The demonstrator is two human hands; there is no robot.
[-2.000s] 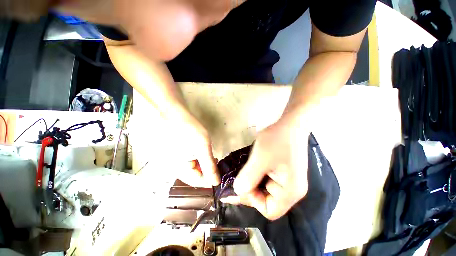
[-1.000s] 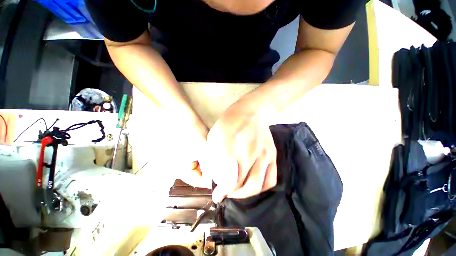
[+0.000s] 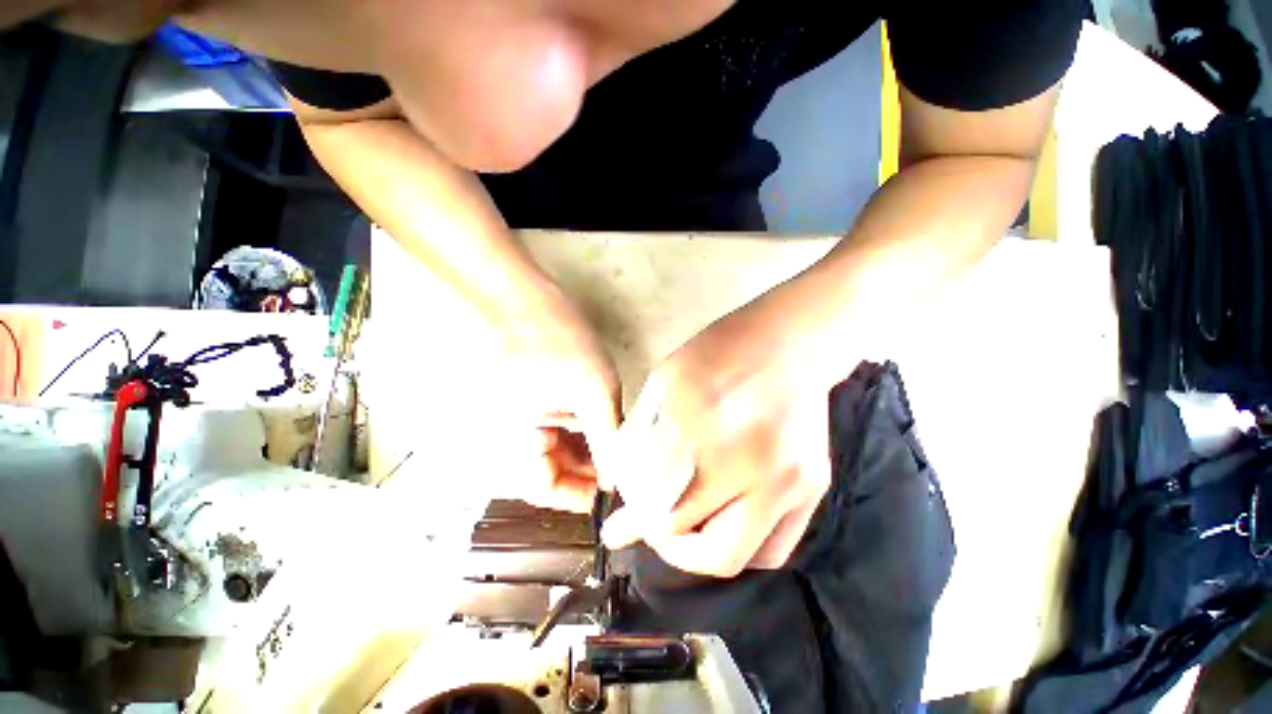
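Note:
A black cloth bag piece [image 3: 872,544] lies folded on the pale table, right of the needle area. My left hand [image 3: 739,453], on the picture's right, grips its near part with bent fingers, fingertips close to the presser foot [image 3: 611,593]. My right hand [image 3: 551,398], on the picture's left, has curled fingers with the tips at a narrow dark strip of the edge [image 3: 601,513], beside my left fingertips. Glare washes out much of both hands. The cloth under my left hand is hidden. Brownish metal plates [image 3: 530,565] lie left of the foot.
The white machine head [image 3: 335,600] fills the lower left. Red-and-black handled snips [image 3: 126,453] and a green-handled rod [image 3: 339,328] lie left. A round tin [image 3: 261,283] with small items stands behind. Stacked black pieces [image 3: 1200,265] line the right edge.
Since one second ago, my left hand and forearm have shifted right, and the cloth's upper part has bunched and moved right. My head has leaned into the top of the picture.

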